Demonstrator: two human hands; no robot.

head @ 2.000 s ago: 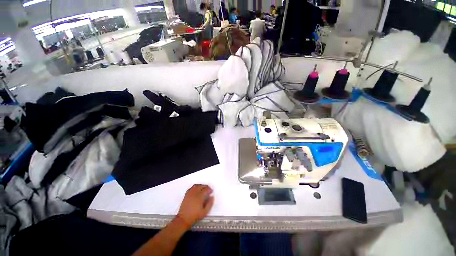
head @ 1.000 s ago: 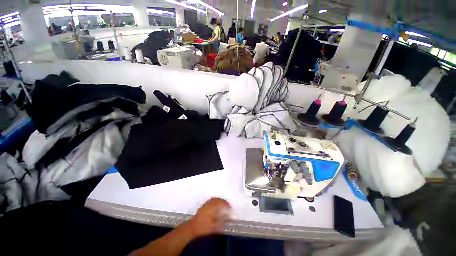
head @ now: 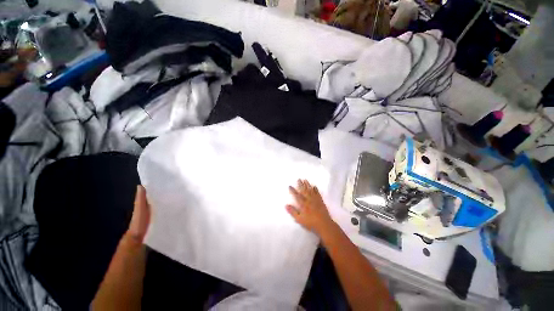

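Note:
A white panel lies spread over the table's left part and hangs over the front edge. It partly covers the stack of black panels behind it. My left hand is at the panel's left edge, seen side-on; whether its fingers grip the edge is unclear. My right hand lies on the panel's right part with fingers spread, holding nothing. The white and blue overlock machine stands to the right, its shiny cloth plate apart from the panel.
A large black piece hangs at the left. White-and-grey bundles lie behind it, and more white pieces with dark lines lie behind the machine. A smartphone lies at the front right. Thread cones stand at the back right.
The white panel has come into view over the table. My left hand has appeared at its left edge and my right hand on it. The view has turned left and down.

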